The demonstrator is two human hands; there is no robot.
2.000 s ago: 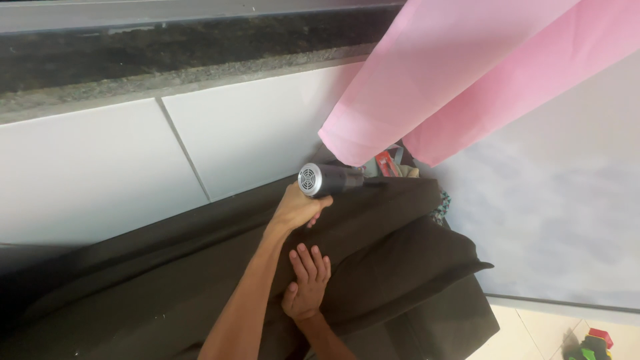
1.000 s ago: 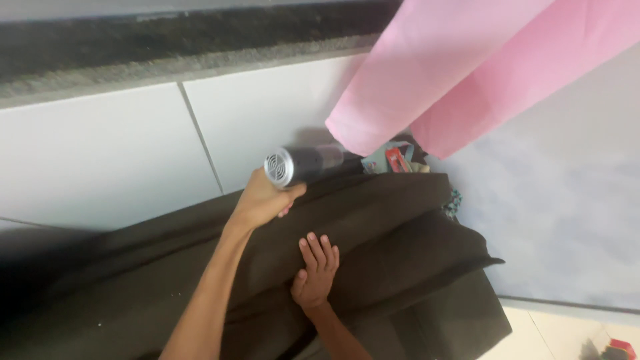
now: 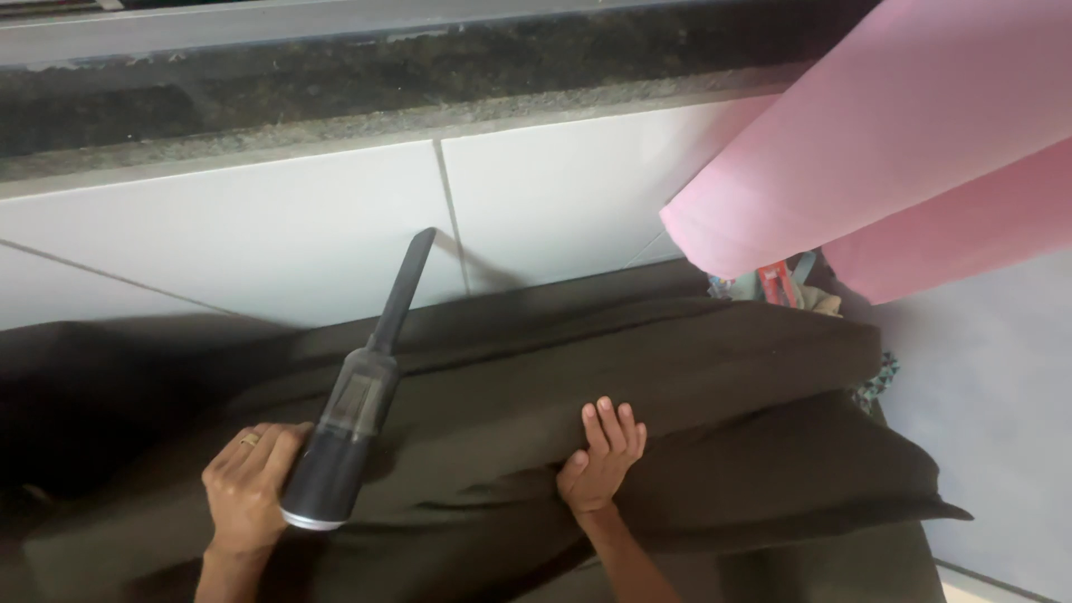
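Note:
My left hand (image 3: 251, 481), with a ring on one finger, is at the lower left, closed on a dark handheld vacuum cleaner (image 3: 343, 444). The vacuum has a clear dust chamber and a long, narrow crevice nozzle (image 3: 406, 289), whose tip is against or just in front of the white tiled wall. Its handle is hidden by my hand and its body. My right hand (image 3: 605, 456) lies palm down, fingers spread, on the dark brown fabric cover (image 3: 754, 360), which is wrinkled around it.
A dark stone sill (image 3: 335, 84) runs along the top above the white wall tiles (image 3: 553, 193). Pink curtains (image 3: 837, 159) hang at the upper right. Beneath them, small items, one of them red (image 3: 777, 283), lie at the cover's far edge. A pale surface (image 3: 988, 402) is at the right.
My left hand has moved left with the vacuum, away from the corner by the curtains. The vacuum's nozzle now points up toward the wall. My right hand stays flat on the fabric.

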